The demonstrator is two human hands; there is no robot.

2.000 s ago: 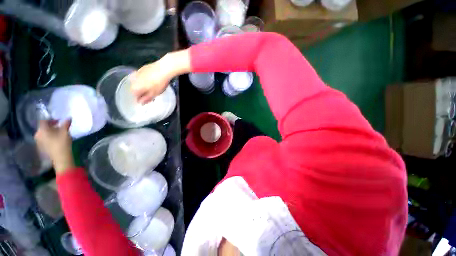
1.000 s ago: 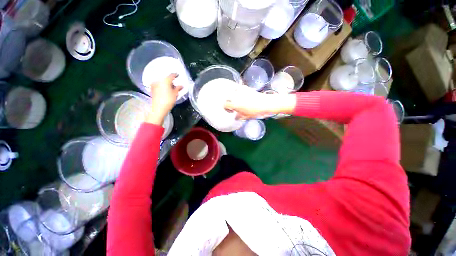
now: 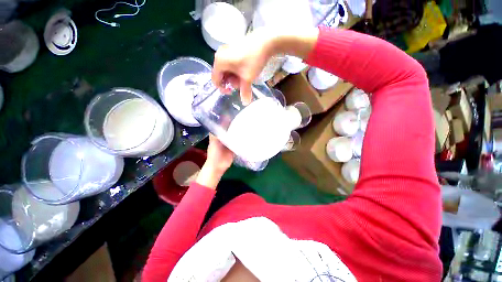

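An assembled unit, a clear cylinder with a white base (image 3: pixel 258 129), is held tilted over the bench's edge, its open end toward the upper left. My left hand (image 3: pixel 219 157) holds it from the lower left side, fingers partly hidden behind it. My right hand (image 3: pixel 242 60) is at its clear rim, fingers curled there and one fingertip against or inside the clear wall; whether they also pinch a small part cannot be told. Another unit (image 3: pixel 184 99) stands close behind it on the bench.
More units (image 3: pixel 132 124) line the dark bench's edge to the left. A white ring part (image 3: pixel 60 33) and a white cable (image 3: pixel 118 14) lie at the upper left. A red bucket (image 3: pixel 165 179) is below the edge. Cartons (image 3: pixel 311 146) and small cups (image 3: pixel 347 124) are on the right.
Both hands have moved onto one unit, now lifted and tilted. My left hand has left the neighbouring unit and come under this one. My right hand has moved up to its rim.
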